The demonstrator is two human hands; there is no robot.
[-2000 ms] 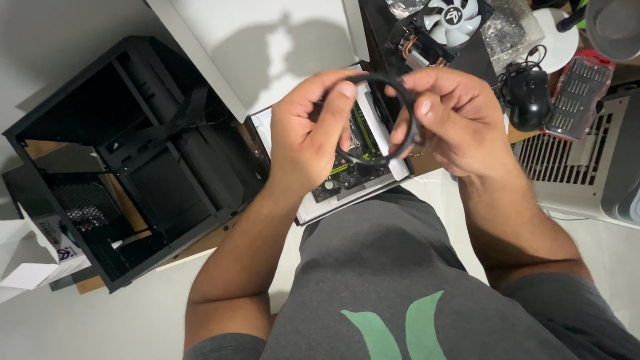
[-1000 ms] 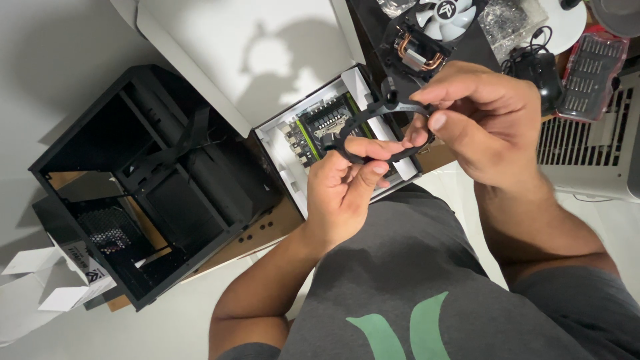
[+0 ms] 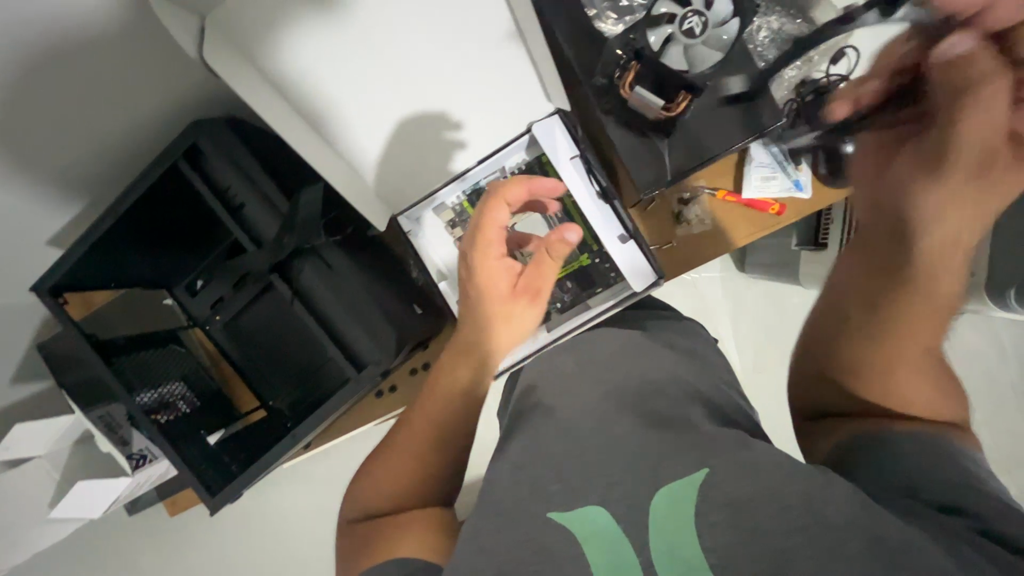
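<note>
My left hand (image 3: 516, 264) hovers over the open box (image 3: 632, 240) that holds a motherboard (image 3: 580, 276) with green slots; its fingers are curled apart and hold nothing. At the upper right, my right hand (image 3: 944, 96) grips a black plastic bracket (image 3: 808, 48), blurred and partly cut off by the frame's edge. A CPU cooler with copper heat pipes (image 3: 656, 96) and a white-bladed fan (image 3: 694, 28) rests on a black surface to the left of my right hand.
An open black computer case (image 3: 320, 320) stands on the left, beside white cardboard flaps (image 3: 92, 496). A red and yellow screwdriver (image 3: 748, 201), a small white packet (image 3: 776, 170) and a black mouse (image 3: 834, 160) lie at the right. The box's white lid (image 3: 360, 72) stands raised behind the motherboard.
My left hand has let go of the black bracket, which both hands held before. My right hand has moved with it to the upper right.
</note>
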